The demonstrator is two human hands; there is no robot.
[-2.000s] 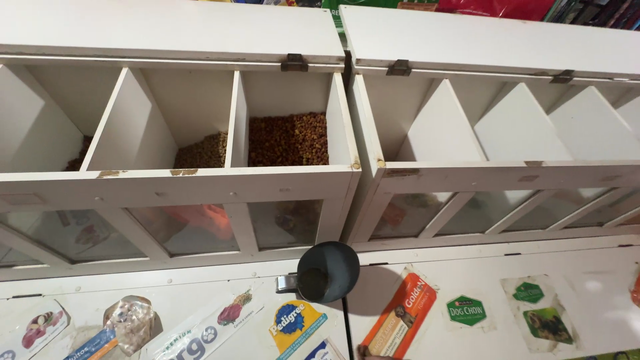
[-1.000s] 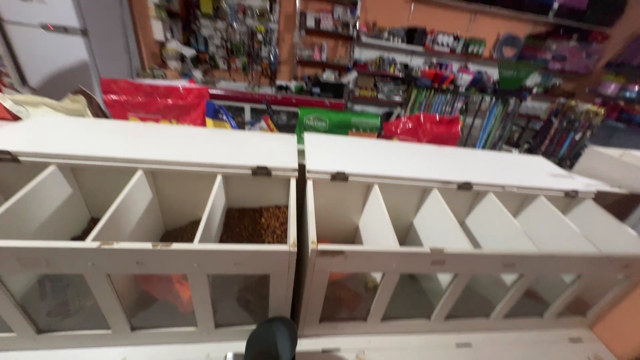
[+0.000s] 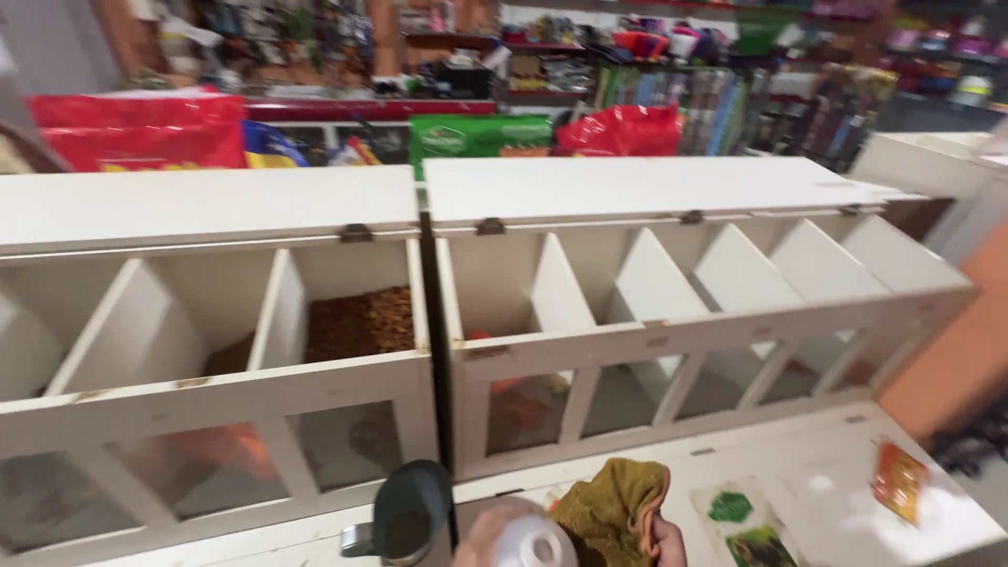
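At the bottom middle of the head view, my left hand (image 3: 482, 534) is around a whitish plastic bottle (image 3: 543, 543), seen from its top end. Just to the right, my right hand (image 3: 669, 542) grips an olive-brown cloth (image 3: 614, 508) with orange edging; the cloth is bunched up and close to the bottle. Left of my hands stands a dark round container with a metal handle (image 3: 409, 504), its lower part cut off by the frame. Behind them are two white divided wooden bins (image 3: 378, 378) with raised lids.
Brown kibble (image 3: 362, 319) lies in a left-bin compartment. A small orange packet (image 3: 899, 482) and a green sticker (image 3: 731, 506) are on the white ledge at right. Red bags (image 3: 142, 130) and a green bag (image 3: 480, 135) stand behind the lids.
Both hands, the bottle and the cloth have come into view at the bottom. The view has tilted up from the ledge since the first frame.
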